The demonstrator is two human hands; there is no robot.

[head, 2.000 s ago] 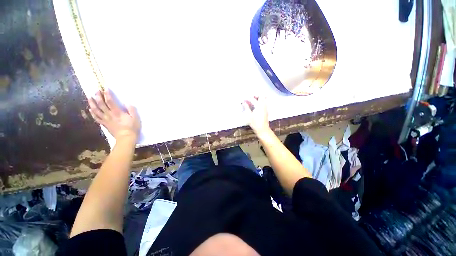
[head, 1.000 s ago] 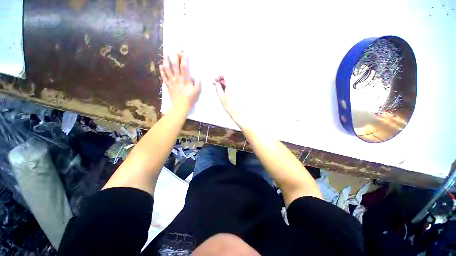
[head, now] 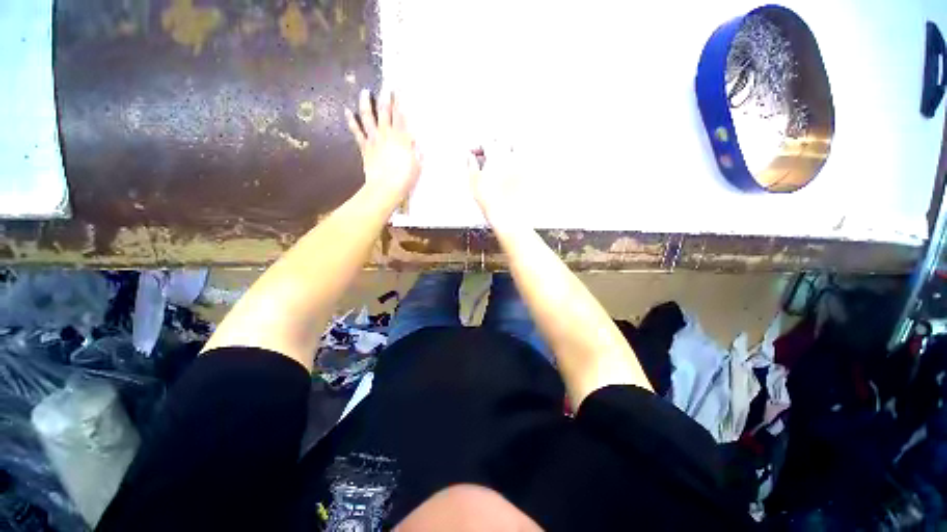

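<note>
A white fabric spread point(head: 602, 114) lies on the brown cutting table, its left edge near my left hand. My left hand point(head: 386, 151) rests flat with fingers apart on that left edge, holding nothing. My right hand point(head: 493, 177) is a little to its right over the cloth, washed out by glare, with a small dark spot at the fingertips; whether it holds something cannot be told. An oval pin tin point(head: 711, 99), blue outside and shiny inside, stands on the cloth to the right with many tiny pins and dark loops in it.
Bare brown table point(head: 208, 114) shows left of the cloth, with another pale sheet point(head: 29, 114) at the far left. A black weight point(head: 934, 71) lies near the right edge. A metal rail point(head: 923, 281) is at the far right. Scraps and bundles cover the floor.
The tape measure seen two seconds ago is no longer visible. Both hands have shifted left along the cloth to its left edge. The view has turned, and the tin appears higher than one second ago.
</note>
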